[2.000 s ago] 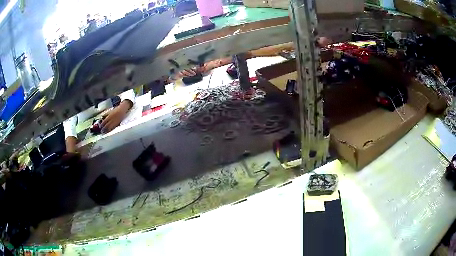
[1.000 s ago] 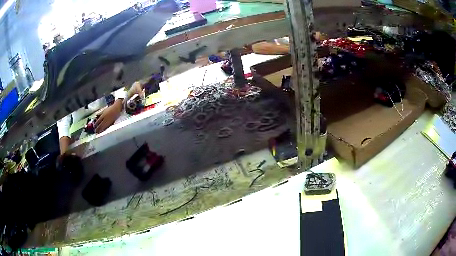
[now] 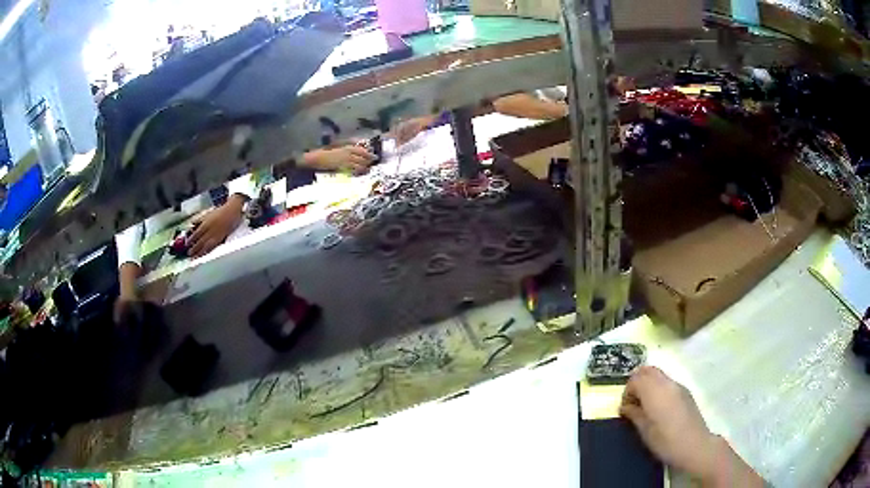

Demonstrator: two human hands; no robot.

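Observation:
My right hand [image 3: 666,416] reaches in from the bottom right, over the right edge of a long black strip [image 3: 615,453] on the white surface. Its fingers are bent close together at the pale yellow paper [image 3: 599,400], just below a small speckled parts box [image 3: 615,362]. The fingertips face away and down, so I cannot tell whether they hold anything small. My left hand is not in view.
A scuffed metal post [image 3: 598,191] stands behind the box, beside a cardboard tray [image 3: 706,276] holding a dark unit. Black housings [image 3: 284,315], whitish rings [image 3: 410,205] and a grey board [image 3: 382,353] lie left. Other people's hands [image 3: 217,227] work across the bench.
My right hand has come into view from the bottom right and is at the strip and yellow paper. Across the bench, another person's hands have moved.

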